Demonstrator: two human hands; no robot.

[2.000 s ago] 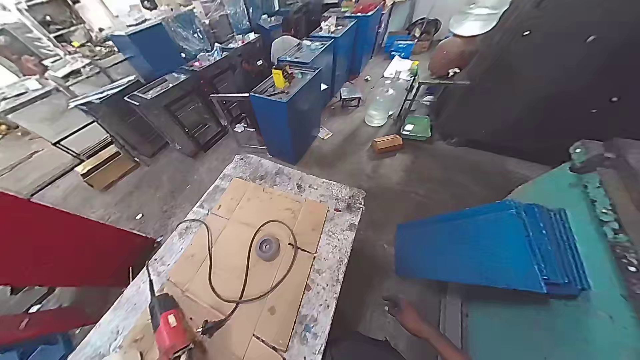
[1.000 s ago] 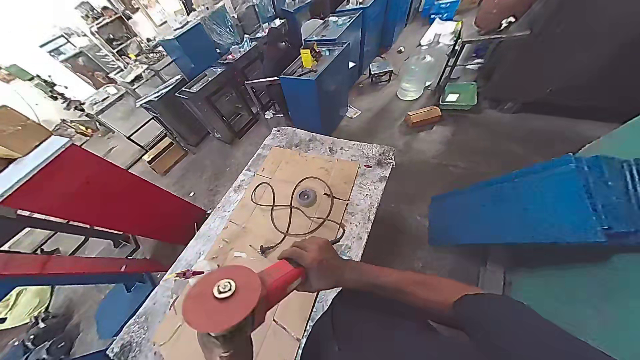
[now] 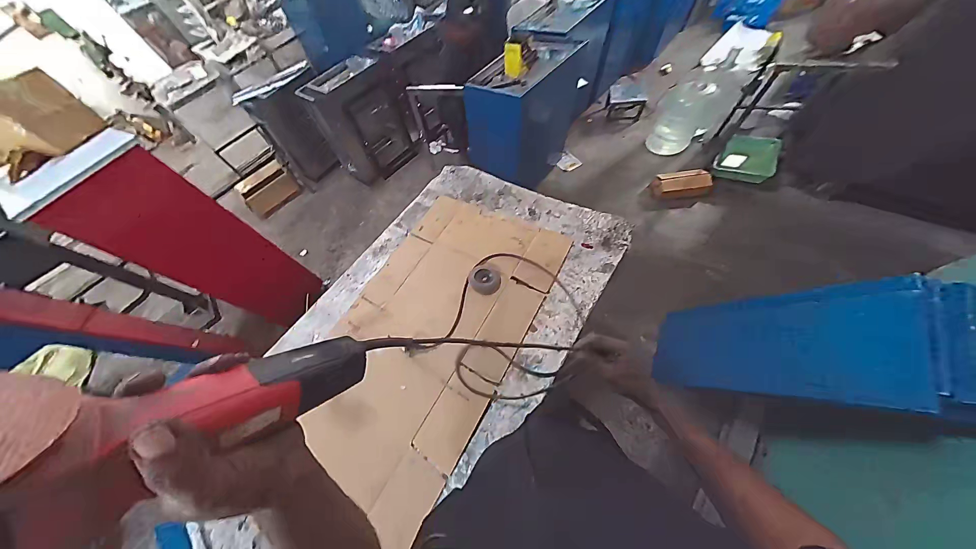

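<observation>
A red and black angle grinder is in my left hand, its reddish disc cut off by the left edge. From the grinder's black rear end, the dark power cord runs right to my right hand, whose blurred fingers are closed on it. Loops of cord lie on flattened cardboard over a paint-spattered worktable. A grey round grinding wheel rests on the cardboard beside the cord.
Blue metal panels are stacked on a green surface at the right. A red panel stands at the left. Beyond the table are a blue cabinet, a cardboard box, a green tray and a clear water jug.
The grinder, lying on the table two seconds ago, is now held up at the left. My right hand has gone from the grinder to its cord. The view has shifted.
</observation>
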